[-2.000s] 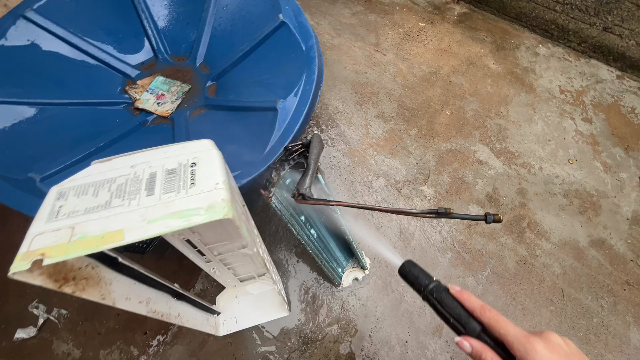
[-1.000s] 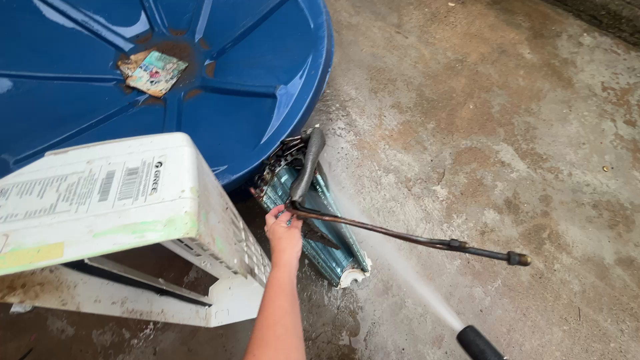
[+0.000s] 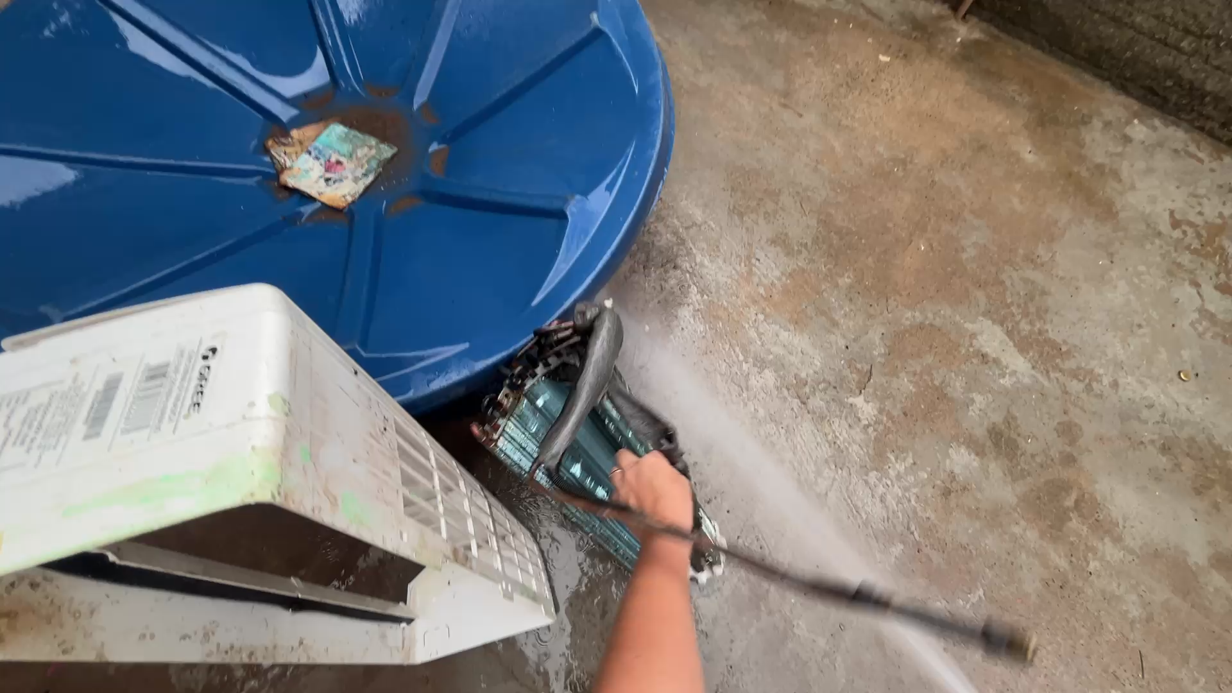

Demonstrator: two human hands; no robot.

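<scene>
My left hand reaches up from the bottom edge and lies on the finned evaporator coil, its fingers curled at the coil's right side; whether they grip it cannot be told. A foam-wrapped pipe bends over the coil's upper end. From it a thin metal pipe runs past my wrist to a fitting at lower right. A jet of water crosses from the lower right to the floor right of the coil. My right hand and the spray nozzle are out of view.
A large blue plastic tank lid fills the upper left, with a crumpled, stained packet at its middle. The white Gree air-conditioner casing stands at lower left, close to the coil. Wet concrete floor spreads to the right, up to a rough wall.
My left hand came into view and moved from the coil's left side to its right side. The coil has tilted. The nozzle has left the frame; my right hand left earlier.
</scene>
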